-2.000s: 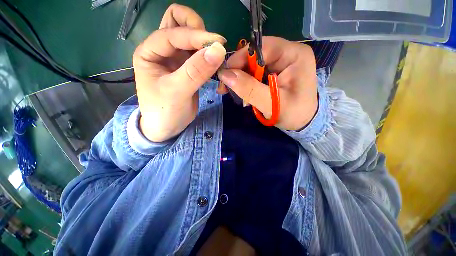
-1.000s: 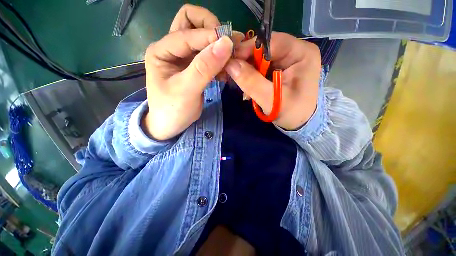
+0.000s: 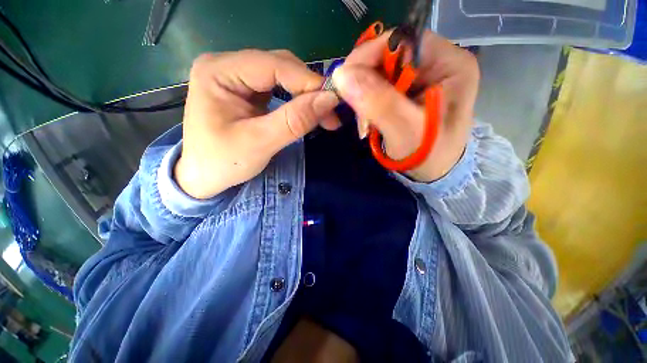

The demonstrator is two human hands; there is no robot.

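My left hand [image 3: 248, 117] pinches a small grey ribbon cable [image 3: 328, 84] between thumb and forefinger, in front of my chest. My right hand [image 3: 418, 99] touches the same cable with thumb and fingertips from the other side. A blue part [image 3: 335, 68] shows at the cable between the fingertips. Most of the cable is hidden by the fingers. Scissors with orange-red handles [image 3: 430, 131] hang on my right hand, their dark blurred blades pointing away from me.
Grey ribbon cables [image 3: 157, 20] lie on the green mat [image 3: 234, 25] at the back. A clear plastic box [image 3: 532, 35] is at the back right. Black cables [image 3: 50, 88] cross the left. A blue wire bundle [image 3: 20, 205] is at far left. Yellow floor [image 3: 596, 177] shows at right.
The striped cable end that stood up above my left fingertips now lies lower between both hands. A blue part has come into sight. My right hand and the scissors have moved right.
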